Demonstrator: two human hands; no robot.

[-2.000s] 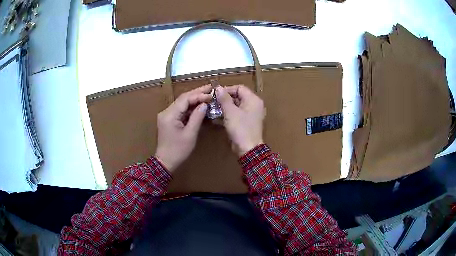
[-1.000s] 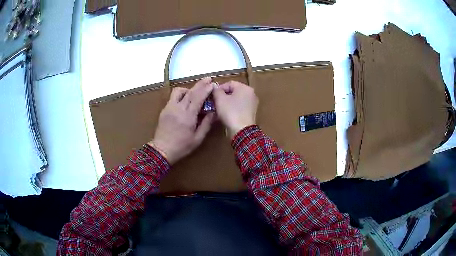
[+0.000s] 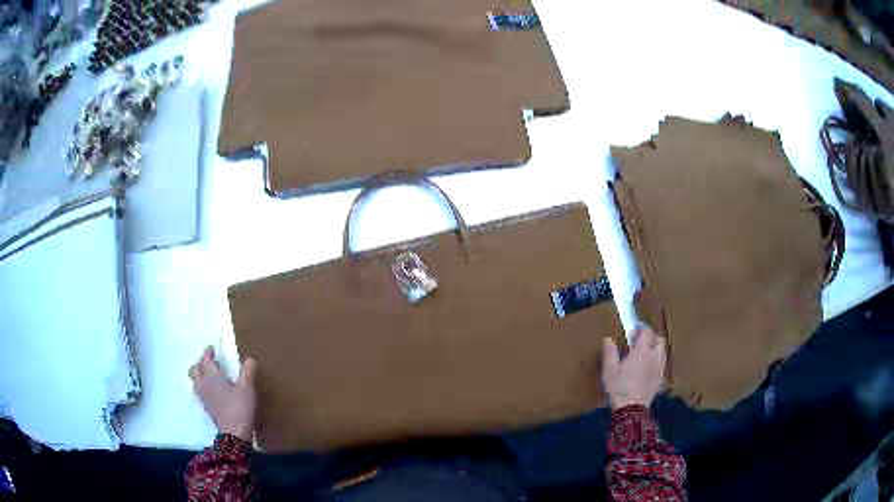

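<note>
A brown outer panel [image 3: 422, 363] lies flat in front of me, its thin arched handle [image 3: 403, 180] pointing away. A shiny wrapped fitting [image 3: 414, 276] lies on the panel just below the handle. A black label [image 3: 581, 296] sits at the panel's upper right. My left hand [image 3: 227, 392] is at the panel's lower left edge, thumb and fingers apart. My right hand [image 3: 635, 369] is at the lower right edge, thumb over the panel, fingers apart. Neither hand visibly grips the panel.
A flat brown panel stack [image 3: 392, 98] lies behind. A loose brown stack [image 3: 735, 255] lies at right, with brown loops [image 3: 858, 157] beyond. A white panel stack [image 3: 64, 324] is at left. Glittering fittings [image 3: 118, 123] lie on a grey board [image 3: 176, 211]. Dark cloth runs along the near edge.
Both hands have let go of the fitting and moved apart to the panel's sides. The fitting now lies uncovered on the panel. The view has shifted, showing more of the far table.
</note>
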